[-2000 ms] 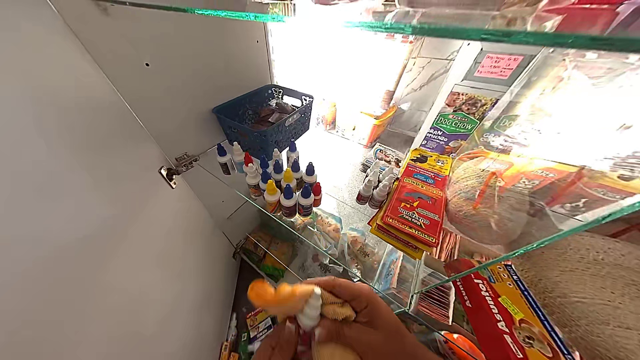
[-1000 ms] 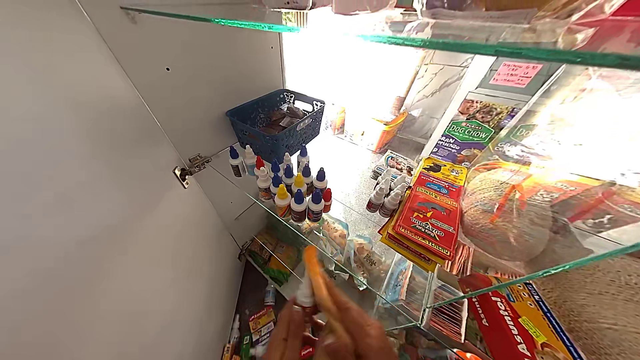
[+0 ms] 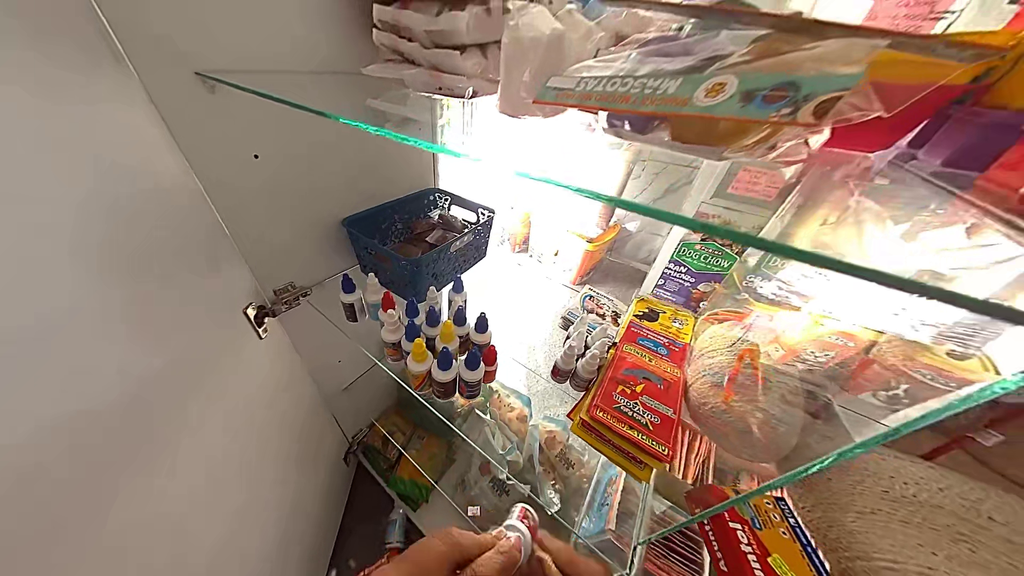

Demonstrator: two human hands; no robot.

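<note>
My left hand (image 3: 460,554) and my right hand (image 3: 564,556) meet at the bottom of the view, both on a small white bottle (image 3: 522,524) with a red label, held tilted. Above them, on a glass shelf, stands a group of small dropper bottles (image 3: 445,372) with blue, yellow, red and white caps. A blue plastic basket (image 3: 420,268) holding small dark packets is behind this group. To the right are several white-capped dropper bottles (image 3: 570,356) beside a stack of red and yellow packets (image 3: 640,384). The lower parts of both hands are cut off.
An upper glass shelf edge (image 3: 592,194) crosses the view, with bagged goods (image 3: 720,88) above. At the left are a white door (image 3: 104,360) and its metal hinge (image 3: 276,308). Plastic bags (image 3: 552,456) lie on the lower shelf. A red and yellow box (image 3: 760,532) is at lower right.
The orange thing seen at my hands earlier no longer shows; the white bottle is now plainly visible between them. The view has shifted, showing more of the upper shelf.
</note>
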